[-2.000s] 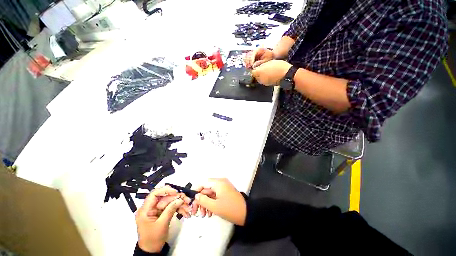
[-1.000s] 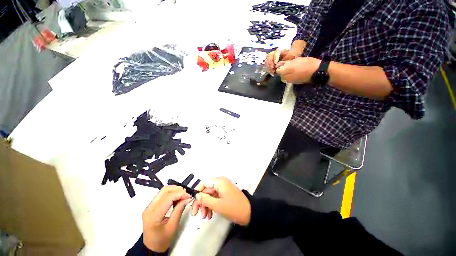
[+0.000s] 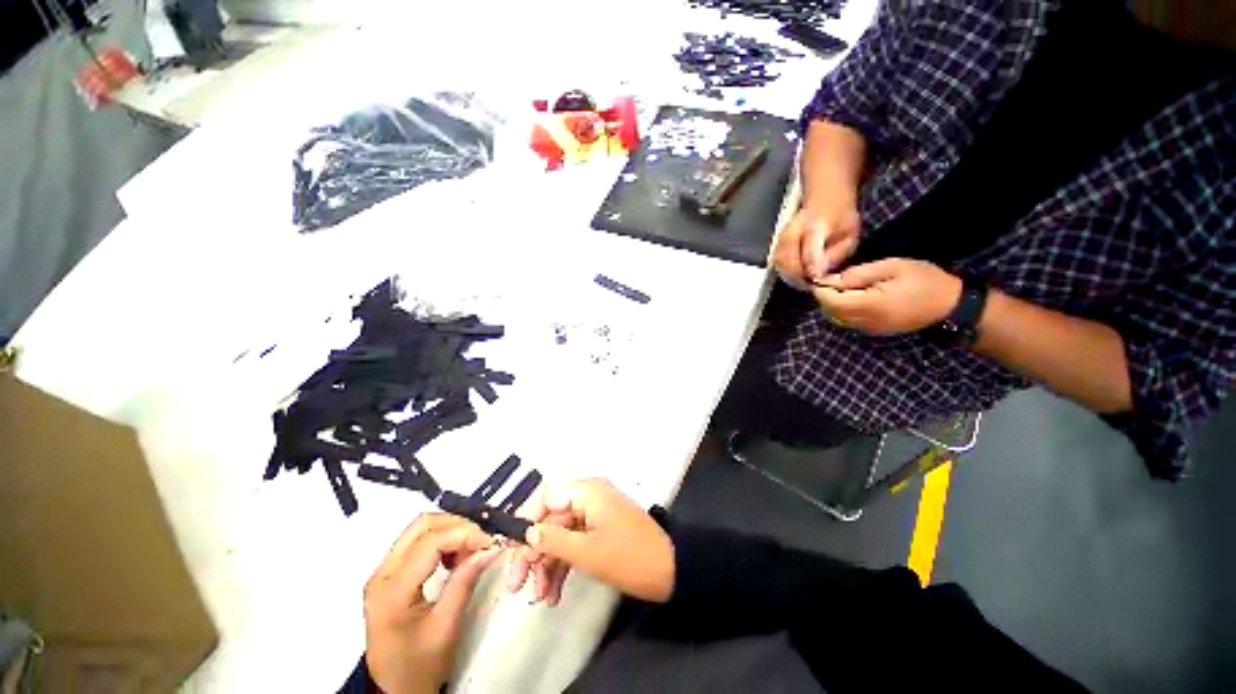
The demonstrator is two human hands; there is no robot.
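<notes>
A black strip [image 3: 484, 517] is held between my two hands above the near table edge. My right hand [image 3: 596, 542] pinches its right end between thumb and fingers. My left hand [image 3: 424, 597] has its thumb and fingertips close together just below the strip; a tiny light spot shows at the fingertips, too small to name. Whether my left fingers grip the strip or a small fitting cannot be told. The strip pile [image 3: 373, 380] lies just beyond my hands, with two loose strips near the held one. Small fittings [image 3: 592, 344] lie scattered right of the pile.
A single strip [image 3: 622, 288] lies beyond the fittings. Behind are a clear bag of strips [image 3: 393, 156], a red and yellow packet [image 3: 583, 133] and a dark mat [image 3: 637, 217] bearing a metal tool [image 3: 725, 183]. A coworker sits right. A cardboard box [image 3: 102, 542] stands left.
The coworker's hands have moved off the mat toward their lap, uncovering the metal tool. My hands stay together at the strip, with small finger shifts. The view has shifted slightly.
</notes>
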